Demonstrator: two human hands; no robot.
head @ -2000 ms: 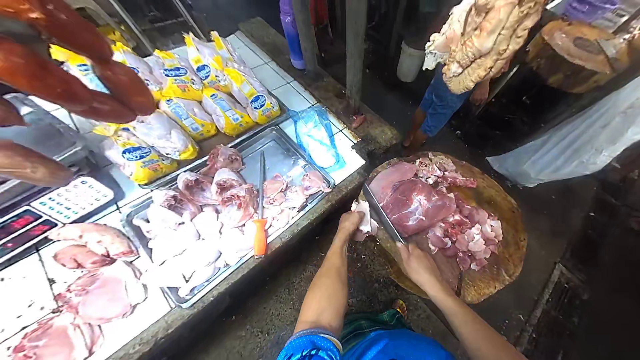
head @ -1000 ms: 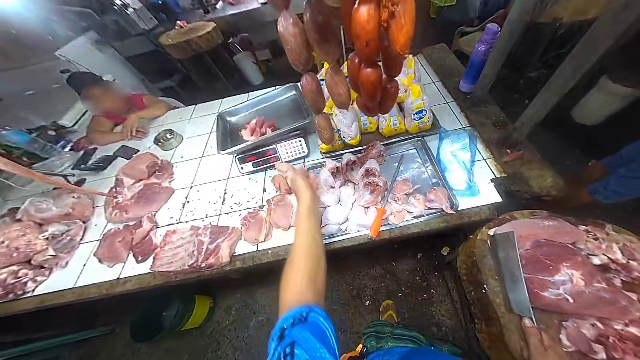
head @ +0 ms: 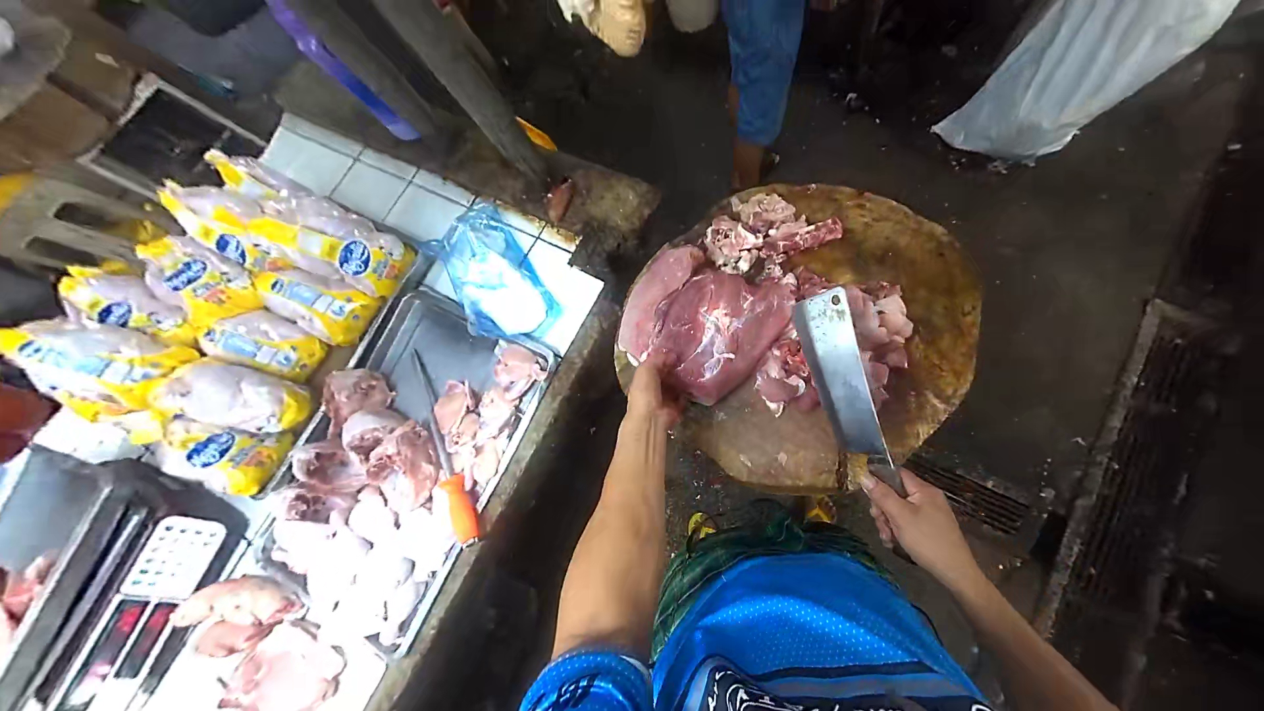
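Note:
A round wooden chopping block (head: pixel 943 286) carries a large piece of raw meat (head: pixel 716 331), with chopped meat pieces (head: pixel 882 326) to its right and bony pieces (head: pixel 760 232) behind it. My left hand (head: pixel 654 400) grips the near left edge of the large piece; its fingertips are partly hidden. My right hand (head: pixel 918 513) is closed around the handle of a cleaver (head: pixel 839 365), whose wide blade points away from me above the chopped pieces.
On the tiled counter (head: pixel 380 188) at left are a metal tray (head: pixel 410 316) of chicken pieces, an orange-handled knife (head: pixel 460 509), bagged whole chickens (head: pixel 237 395), a blue plastic bag (head: pixel 494 276) and a scale (head: pixel 158 583). A person's leg (head: pixel 755 89) is beyond the block.
My left hand has moved from above the counter to the meat on the block. The cleaver, at the block's left side before, is now over the chopped pieces. The view has swung right.

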